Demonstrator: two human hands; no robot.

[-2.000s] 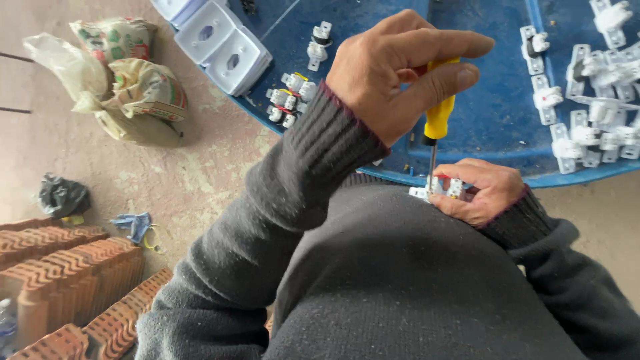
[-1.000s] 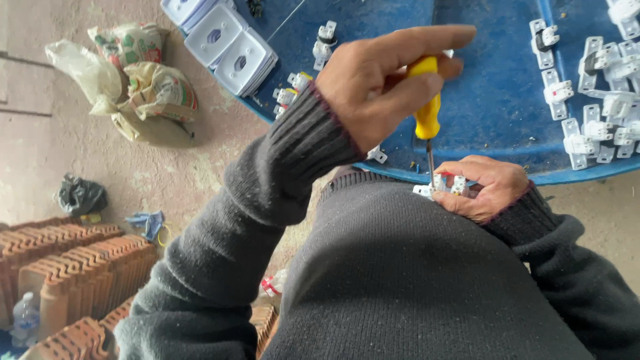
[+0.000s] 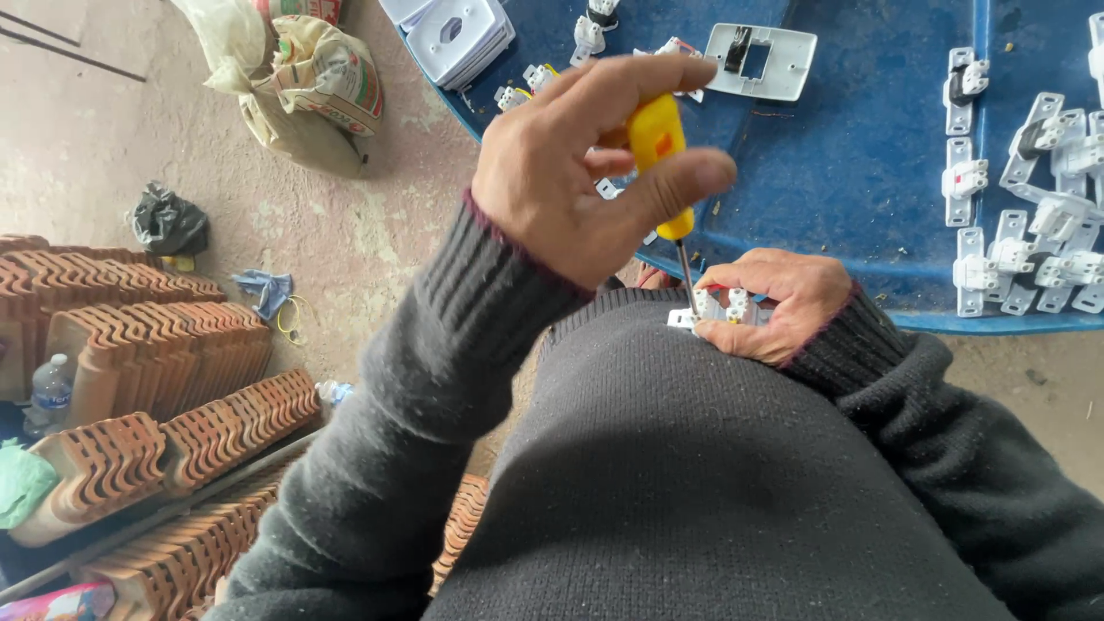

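My left hand (image 3: 595, 155) holds a screwdriver (image 3: 660, 142) by its yellow handle, index finger stretched out above it and thumb against its side. The metal shaft points down to a white plastic electrical module (image 3: 690, 317), where its tip meets the near end. My right hand (image 3: 776, 302) pinches this module between thumb and fingers, close against the dark sweater. Terminal blocks and a bit of red wire show on the module; my fingers cover part of it. Beyond my left hand lies a white cover plate (image 3: 789, 65) with a rectangular opening.
On the blue table (image 3: 845, 190) are several white modules on mounting straps (image 3: 970, 272) at the right, stacked white plates (image 3: 461, 43) and wired modules (image 3: 539, 79) at the left. Sacks (image 3: 323, 95), a black plastic bag (image 3: 170, 220) and stacked clay tiles (image 3: 164, 354) stand on the floor.
The screwdriver stays in my left hand with its tip at the module, and my right hand keeps its hold. The view has shifted somewhat.
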